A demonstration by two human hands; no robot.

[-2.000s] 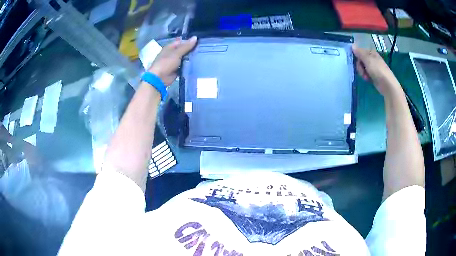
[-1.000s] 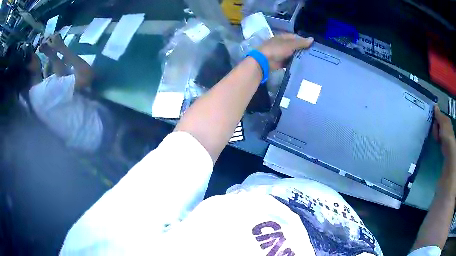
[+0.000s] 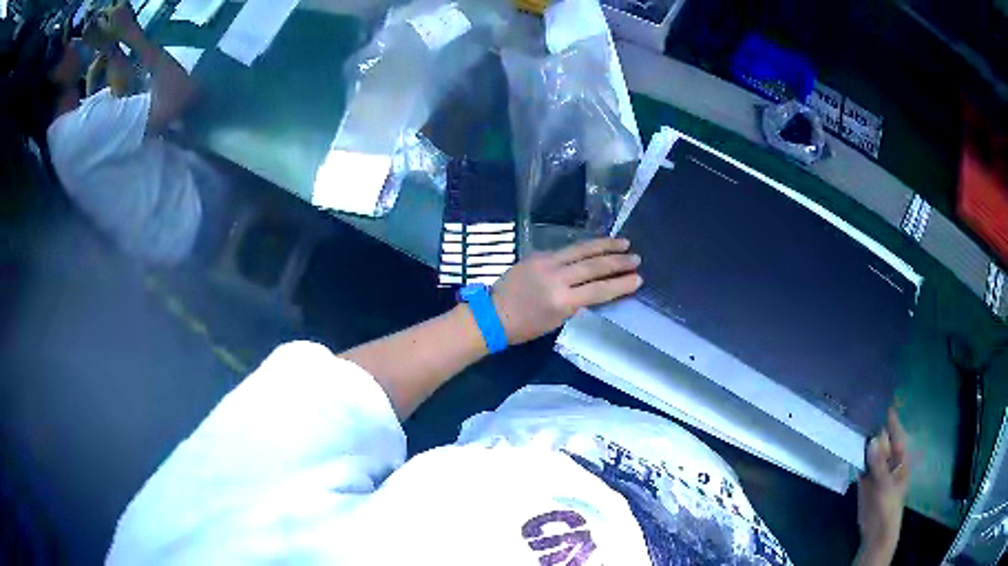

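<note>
A dark grey panel [image 3: 763, 276] lies tilted across the bench, with a pale strip along its near side and white edging around it. A white sheet or tray [image 3: 685, 407] shows below its near edge. My left hand [image 3: 569, 285], with a blue wristband, has its fingers over the panel's near left corner; its thumb is hidden. My right hand [image 3: 884, 459] holds the near right corner between its fingers; its underside is hidden.
Crinkled clear bags [image 3: 564, 122] and a dark strip sheet with white tabs [image 3: 478, 254] lie left of the panel. A corded black tool [image 3: 968, 415] lies at right. A small clear bag [image 3: 794, 127] is behind. Another person [image 3: 127, 166] sits at far left.
The lighter panel face with white squares is out of sight; a plain dark face with white edging shows instead. My left hand has moved from the far left corner to the near left one.
</note>
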